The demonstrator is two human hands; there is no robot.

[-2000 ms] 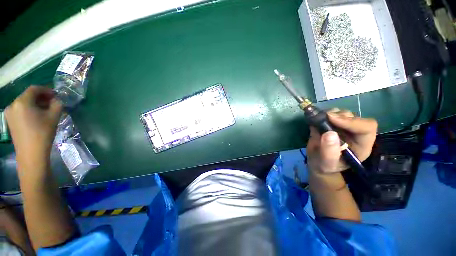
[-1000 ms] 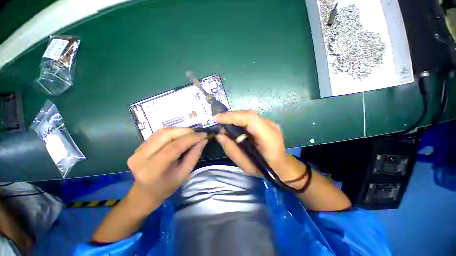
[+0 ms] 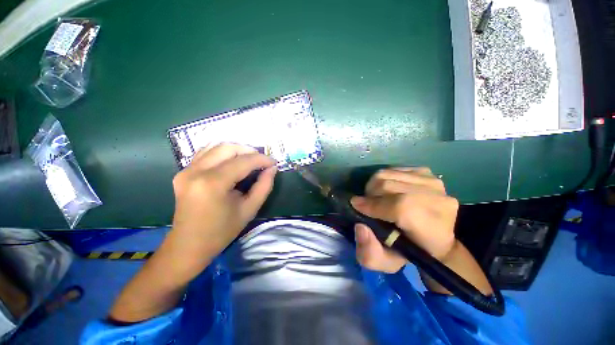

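Observation:
An opened phone assembly [image 3: 243, 128], pale-faced with a dark edge, lies slightly tilted on the green bench. My right hand [image 3: 411, 219] is closed around the black handle of a soldering iron [image 3: 364, 217]. The iron's tip points left and reaches the phone's near edge, towards its right end. My left hand [image 3: 222, 185] rests over the phone's near edge, thumb and forefinger almost together close to the iron's tip. Whatever is between these fingertips is too small or hidden to tell.
Two clear plastic bags, one upper [image 3: 66, 60] and one lower [image 3: 64, 174], lie at the bench's left. A white shallow box [image 3: 566, 87] of grey granules stands right, beside black equipment. Black phone trays [image 3: 516, 249] sit below the bench. Part of another person [image 3: 13, 296] shows lower left.
My left hand came from the bags to the phone. My right hand brought the iron over the phone, then drew back rightward, its tip now at the phone's near edge.

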